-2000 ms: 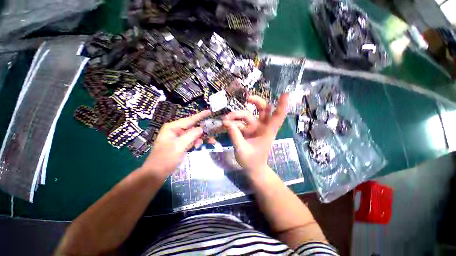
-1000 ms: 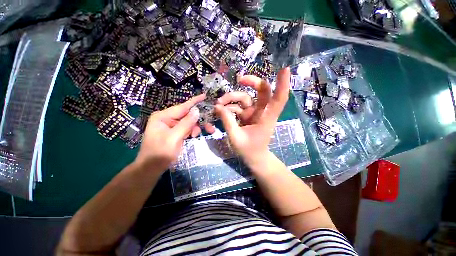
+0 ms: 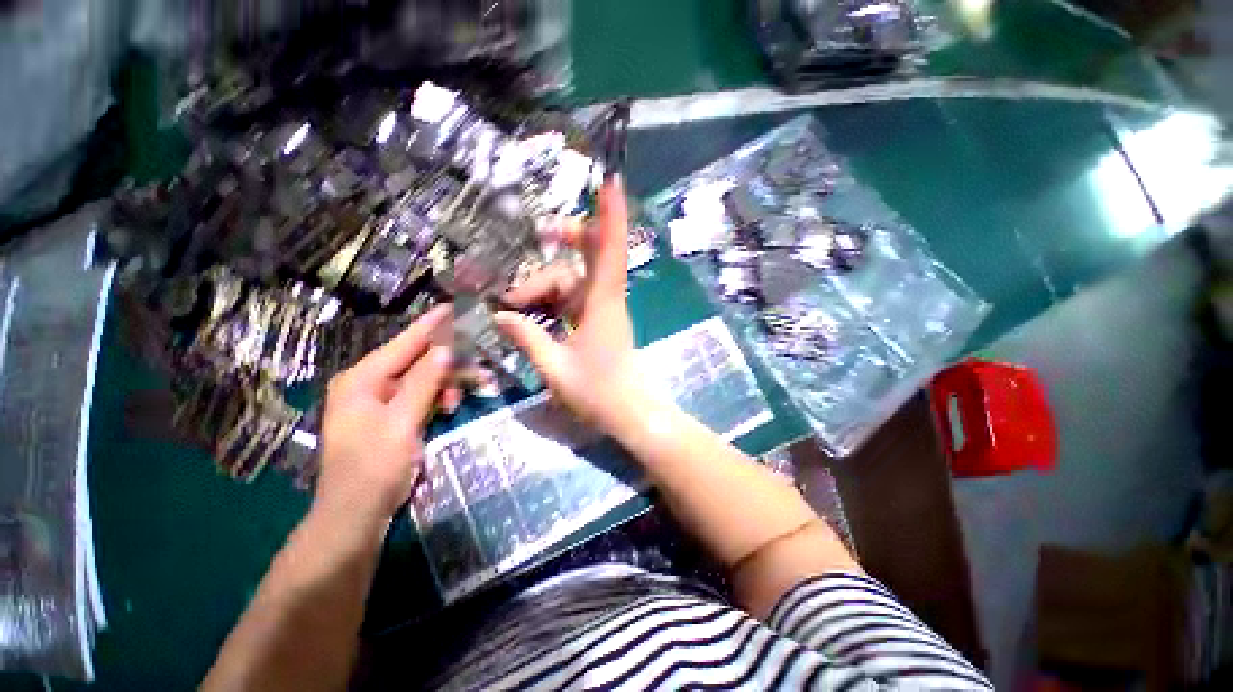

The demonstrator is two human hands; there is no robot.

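My left hand holds a small greyish circuit board between thumb and fingertips, above the near edge of the pile. My right hand is at the board's right side, its thumb and a finger at the board and its index finger raised. The frame is blurred, and whether a small piece or tool is in its fingers cannot be told. The heap of dark circuit boards lies behind and left of the hands. A glossy label sheet lies before me, partly under my right forearm.
A clear plastic tray with several boards lies at the right. Another loaded tray is at the back. Long pale sheets lie at the left. A red stool and a brown box stand below the bench at right.
The camera view has turned, so the bench appears shifted left and tilted. Both hands stay together at the board, with much the same grip.
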